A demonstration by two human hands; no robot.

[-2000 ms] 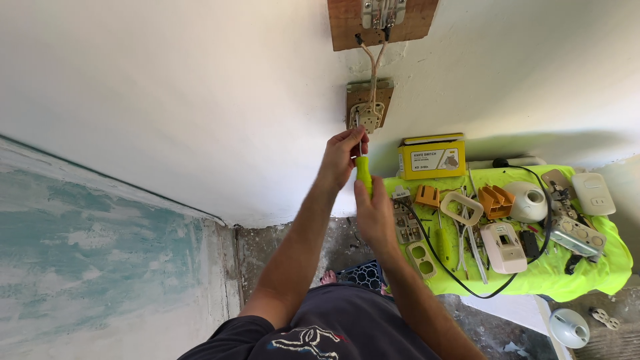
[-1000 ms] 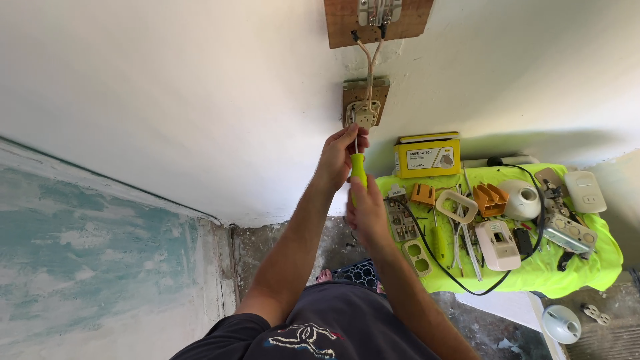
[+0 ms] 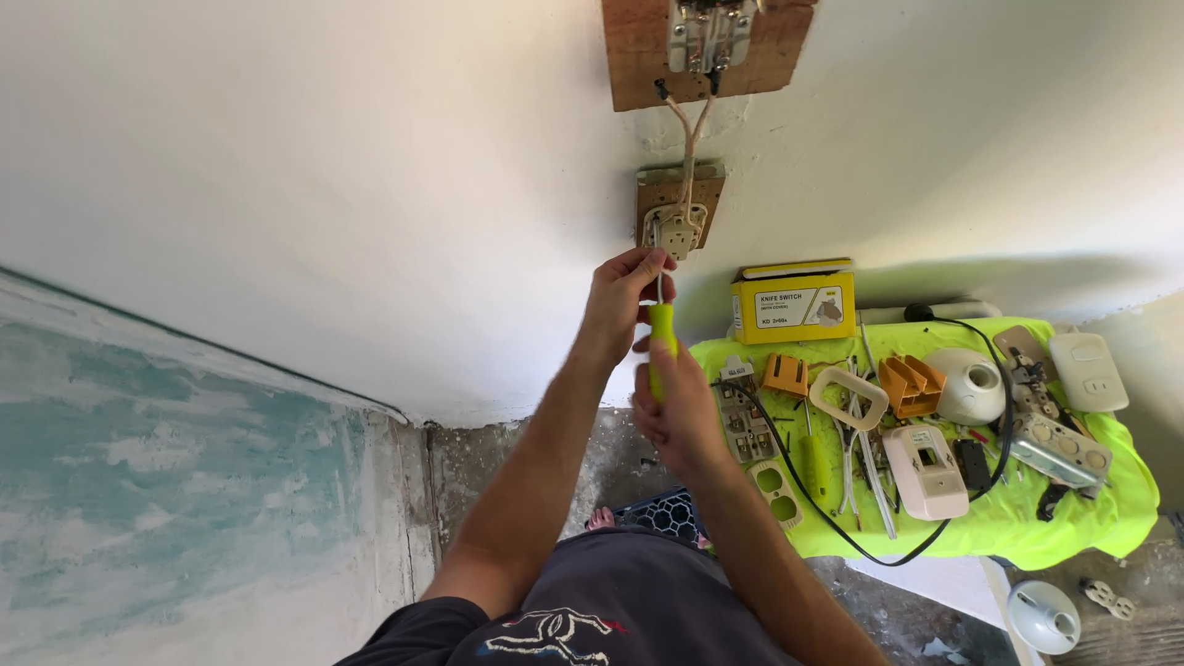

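Note:
My right hand [image 3: 680, 398] is closed around the yellow-green handle of a screwdriver [image 3: 662, 324]. Its metal shaft points up toward a beige electrical outlet [image 3: 678, 239] on a small wooden board [image 3: 659, 190]. The fingers of my left hand [image 3: 627, 291] pinch around the shaft just below the outlet; the contact of the tip is too small to make out. Two pale wires [image 3: 689, 157] run from the outlet up to a knife switch [image 3: 710, 37] on a larger wooden board [image 3: 634, 55].
At the right, a table under a neon yellow cloth [image 3: 980, 541] holds a yellow knife switch box [image 3: 794, 305], a second screwdriver [image 3: 815, 467], a metal box [image 3: 1059, 450], a white lamp holder [image 3: 969, 384] and a black cord [image 3: 786, 453]. A round white fixture [image 3: 1043, 617] lies lower right.
Both hands stay at the screwdriver below the outlet. My right hand's grip on the handle looks slightly shifted; nothing has been let go.

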